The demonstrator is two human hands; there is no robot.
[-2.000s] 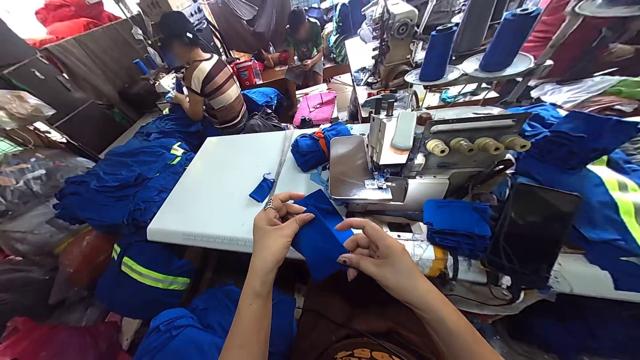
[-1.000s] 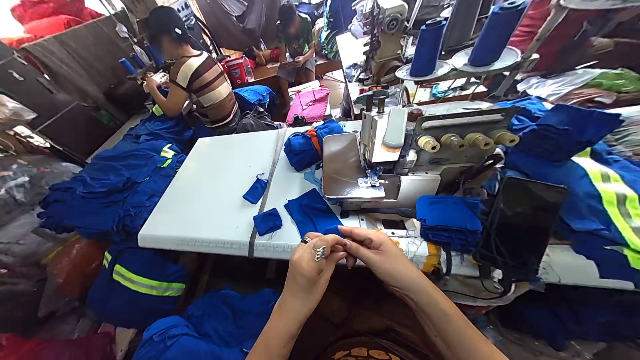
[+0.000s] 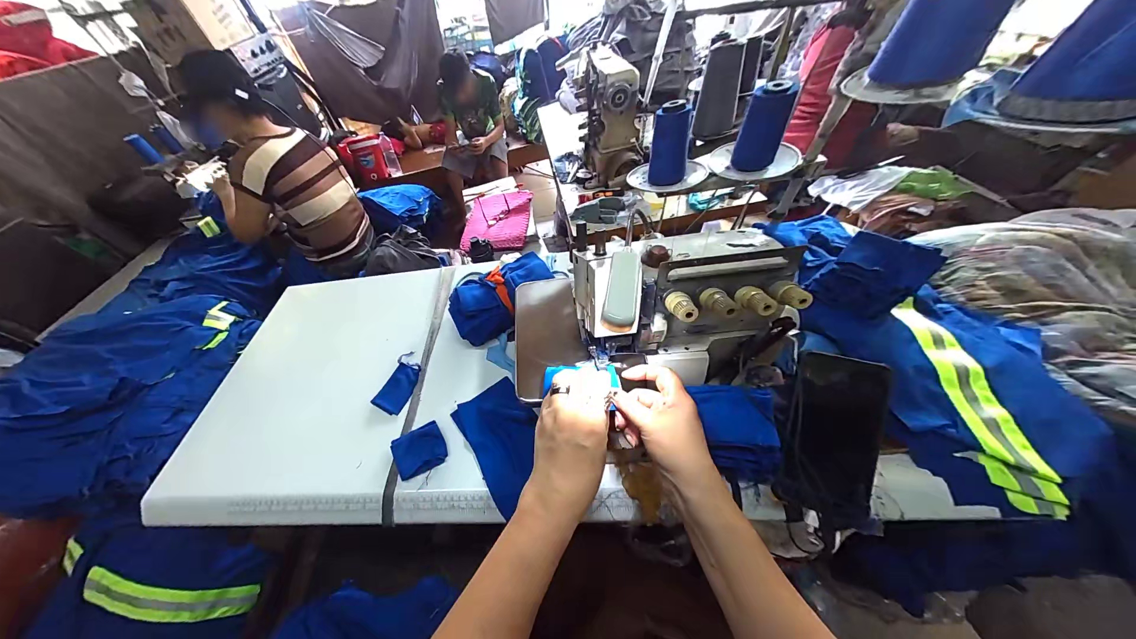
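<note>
Both my hands hold a small blue fabric piece [image 3: 561,376] at the needle area of an overlock sewing machine [image 3: 688,297]. My left hand [image 3: 575,417] lies over its left part, and my right hand [image 3: 658,410] pinches its right side. Much of the piece is hidden under my fingers. Left of my left wrist a larger blue fabric panel [image 3: 493,435] lies on the white table [image 3: 293,390]. Two small blue pieces, one lower [image 3: 419,450] and one higher [image 3: 397,388], rest further left. A stack of blue pieces [image 3: 732,426] sits right of my right hand.
A blue bundle with an orange tie [image 3: 497,300] lies behind the machine plate. A dark phone-like device [image 3: 839,435] stands at the right, near blue cloth with reflective tape [image 3: 967,390]. Thread cones [image 3: 670,146] stand behind. A person in a striped top [image 3: 297,191] sits at back left.
My hands have moved from the table's front edge up to the machine's needle area, with a small blue piece. The larger panel, held two seconds ago, was let go and lies on the table.
</note>
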